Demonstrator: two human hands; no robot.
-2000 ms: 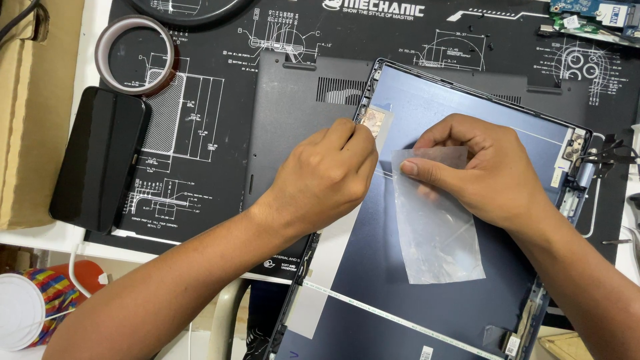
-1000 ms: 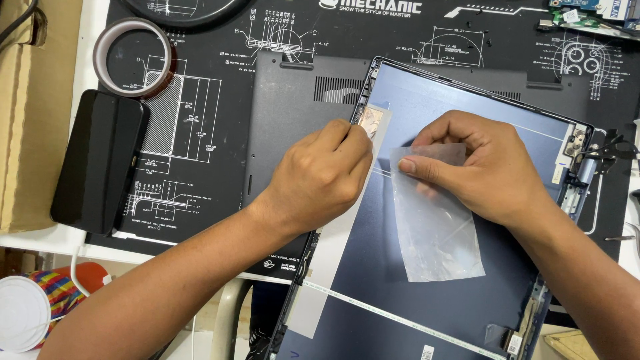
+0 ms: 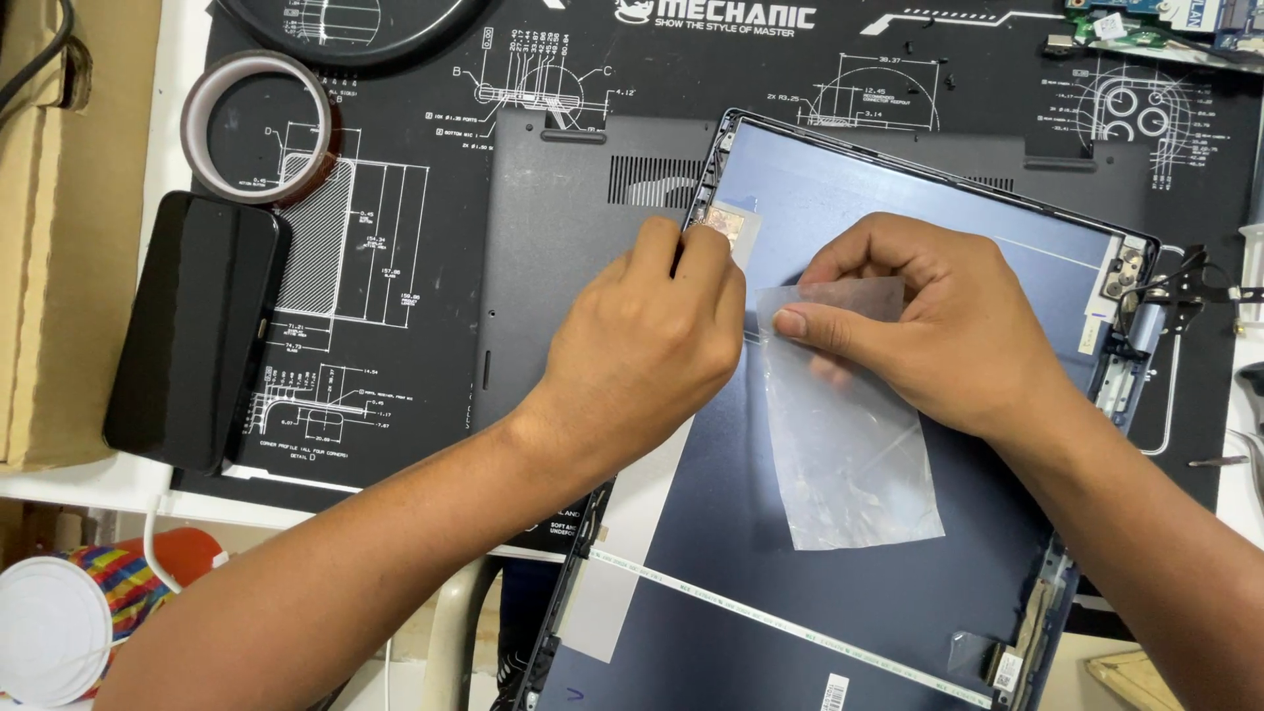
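Observation:
A blue laptop display lid (image 3: pixel 820 612), seen from its inner side, lies tilted over a dark grey laptop bottom cover (image 3: pixel 553 247). My left hand (image 3: pixel 647 326) has its fingertips pinched at the lid's left rim, beside a copper-coloured patch (image 3: pixel 726 222) on a pale strip; whether they hold something small is hidden. My right hand (image 3: pixel 918 316) pinches a translucent plastic sheet or small bag (image 3: pixel 854 454) between thumb and fingers, and it hangs over the lid. A white flat ribbon cable (image 3: pixel 790 628) crosses the lid's lower part. A metal hinge (image 3: pixel 1126 272) sits at its upper right corner.
A roll of amber tape (image 3: pixel 202 128) and a black smartphone (image 3: pixel 193 336) lie on the black printed work mat (image 3: pixel 395 247). A cardboard box (image 3: pixel 89 247) stands at the left edge. Circuit boards (image 3: pixel 1175 30) lie at the top right. A white-lidded, multicoloured container (image 3: pixel 54 627) is at the lower left.

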